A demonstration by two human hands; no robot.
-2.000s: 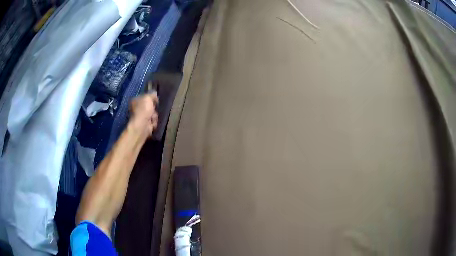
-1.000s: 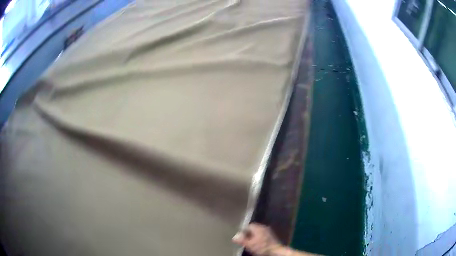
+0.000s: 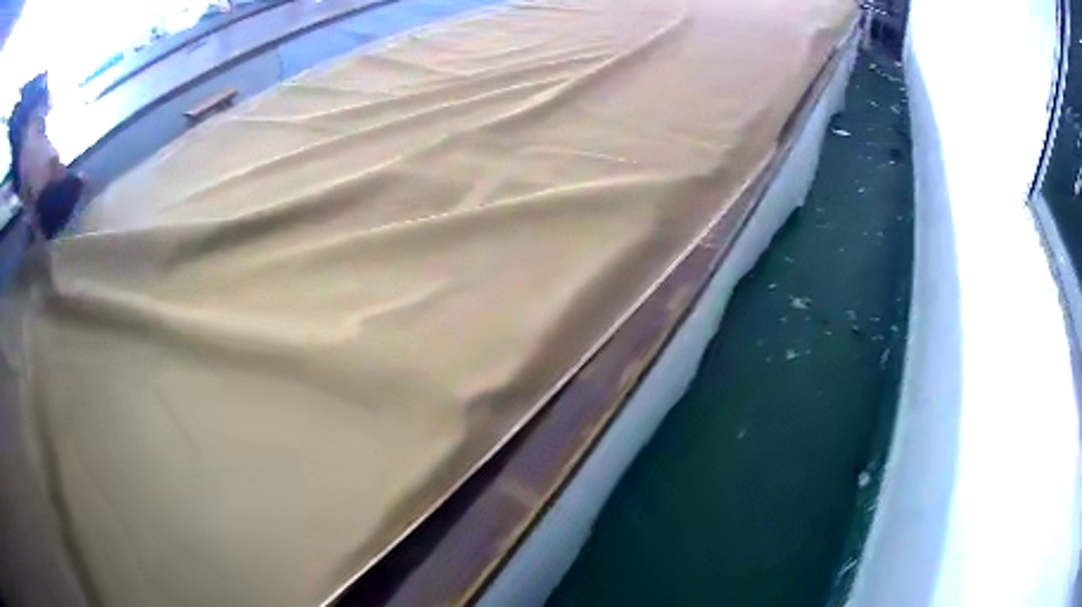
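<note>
A wide tan fabric ply (image 3: 356, 320) covers the long table, with several soft folds running across it. Its thin pale selvedge (image 3: 570, 377) runs along the cloth's right edge, beside the worn dark brown table edge (image 3: 522, 486). Neither my left hand nor my right hand is in view.
A person (image 3: 45, 166) stands at the far left, across the table. A small brownish object (image 3: 211, 104) lies beyond the cloth's far edge. White material (image 3: 664, 403) hangs below the table edge. The green floor (image 3: 759, 391) with scraps runs beside a white wall (image 3: 991, 356).
The view has swung from the cloth's left edge and dark weights to the aisle side. The hand pinching the selvedge a second ago is out of view. More folds and a person now show.
</note>
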